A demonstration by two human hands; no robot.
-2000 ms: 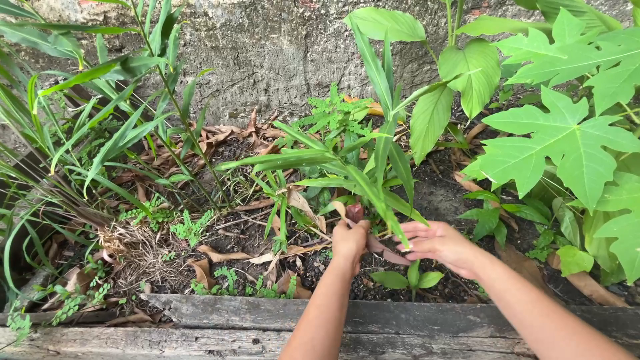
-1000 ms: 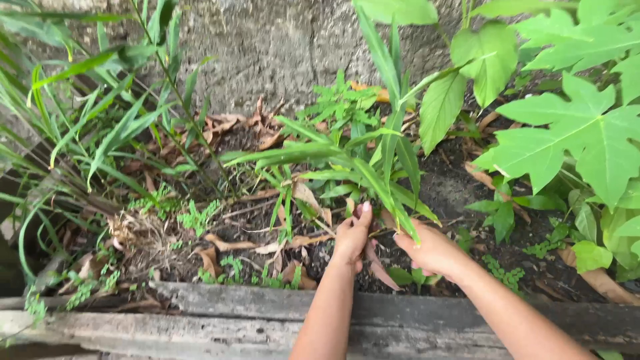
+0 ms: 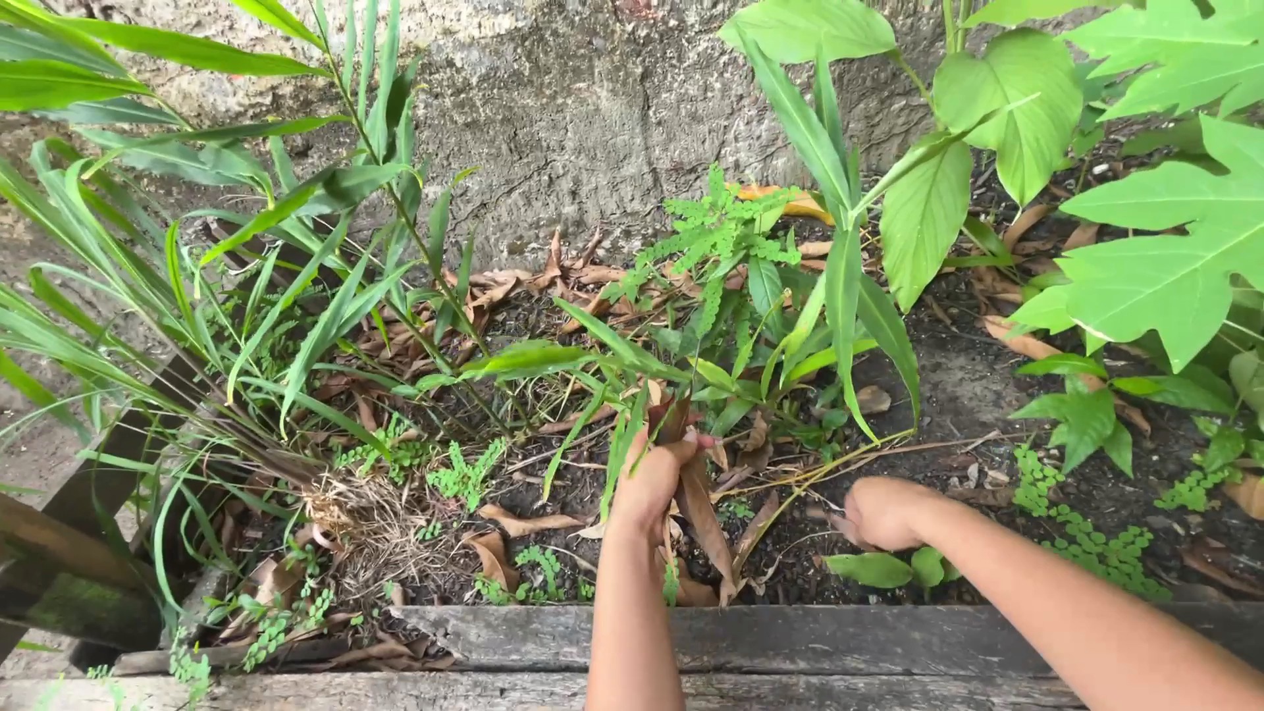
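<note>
My left hand (image 3: 652, 479) is closed around brown dry leaves (image 3: 703, 513) at the middle of the bed, against green blades of a leafy plant (image 3: 632, 351). The leaves hang below its fingers. To the right, my right hand (image 3: 882, 513) is low over the dark soil (image 3: 790, 548), its fingers bent and blurred, beside a thin yellow stem (image 3: 815, 474). Whether it holds anything cannot be told. A small broad-leaved seedling (image 3: 874, 570) stands just below it.
Weathered wooden planks (image 3: 790, 640) edge the bed in front, and a rough concrete wall (image 3: 592, 128) runs behind. A grassy clump (image 3: 306, 464) grows at the left. Large lobed leaves (image 3: 1175, 247) overhang the right side. A wooden post (image 3: 69, 573) stands at the lower left.
My right hand has moved away from the left hand, to the right and down near the seedling. The left hand now has dry leaves in it.
</note>
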